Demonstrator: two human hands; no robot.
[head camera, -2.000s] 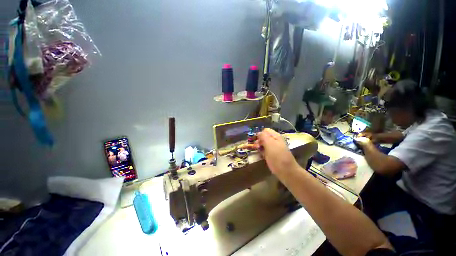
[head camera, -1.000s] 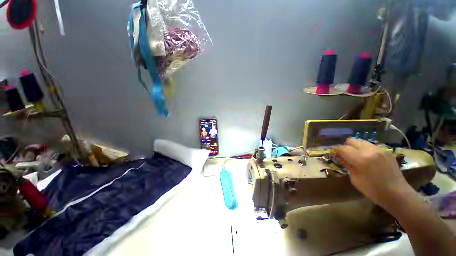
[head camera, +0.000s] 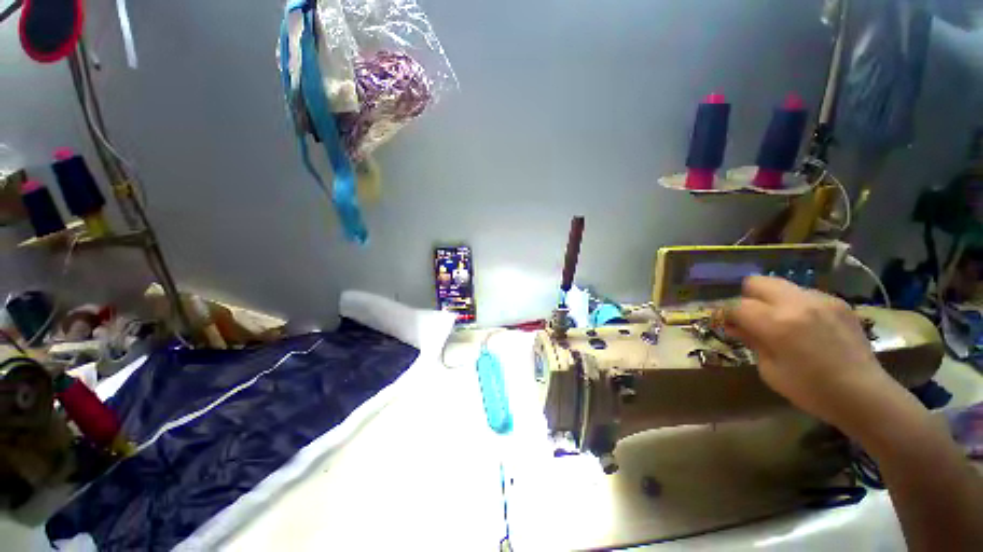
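Observation:
The beige sewing machine (head camera: 711, 394) stands at the right of the table, its needle end brightly lit. My right hand (head camera: 803, 345) is over the top of the machine head, fingertips bent down at the small metal parts of the bobbin winder (head camera: 717, 350). Whether the fingertips hold something cannot be seen. My left hand is not in view. A navy garment panel (head camera: 259, 421) with a white edge lies on the table at the left. A bright blue flat strip (head camera: 493, 390) lies beside the needle end.
A lit smartphone (head camera: 455, 285) leans on the wall. A brown-handled tool (head camera: 573, 253) stands upright at the head's left end. A yellow-framed control panel (head camera: 744, 275) and navy thread cones (head camera: 708, 140) are behind. A red cone (head camera: 92, 415) is at far left. Blue tape (head camera: 329, 140) hangs above.
The view has swung left since the oldest frame, so the navy panel shows more fully and the other person is out of view. My right hand stays over the machine top, its fingers slightly shifted.

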